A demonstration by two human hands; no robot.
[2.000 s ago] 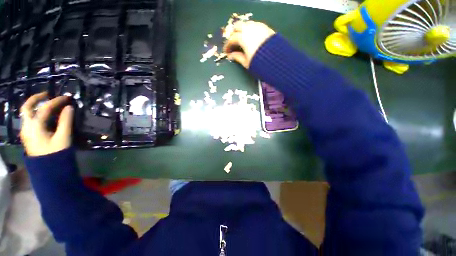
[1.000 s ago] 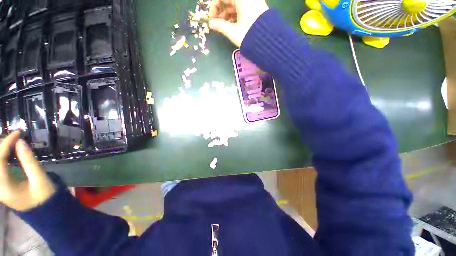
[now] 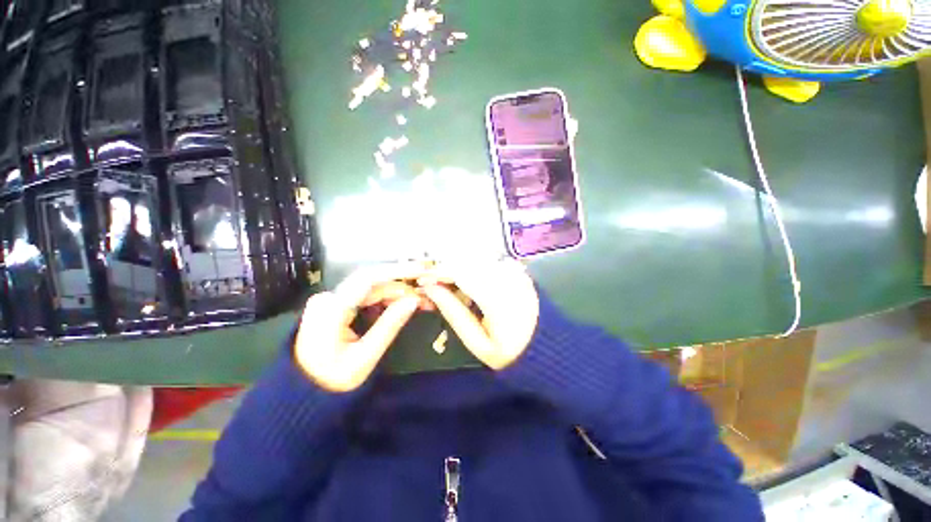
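My left hand (image 3: 352, 324) and my right hand (image 3: 485, 311) are together at the front edge of the bench, fingertips touching. Something small seems to be between the fingertips, but glare and blur hide what it is. A pile of small pale bits (image 3: 434, 189) lies just beyond my hands, washed out by glare. A second scatter of small white and orange bits (image 3: 413, 51) lies farther up the bench. One loose bit (image 3: 440, 342) lies between my hands near the edge.
A black blister tray (image 3: 267, 133) with frames in its pockets fills the left. A lit smartphone (image 3: 535, 173) lies right of the pile. A yellow and blue fan (image 3: 725, 36) stands upper right, its white cable (image 3: 768, 189) running down the bench. A cardboard box (image 3: 761, 393) is below the edge.
My right hand has come back from the far scatter. My left hand has moved right from the tray. They now meet in front of my body.
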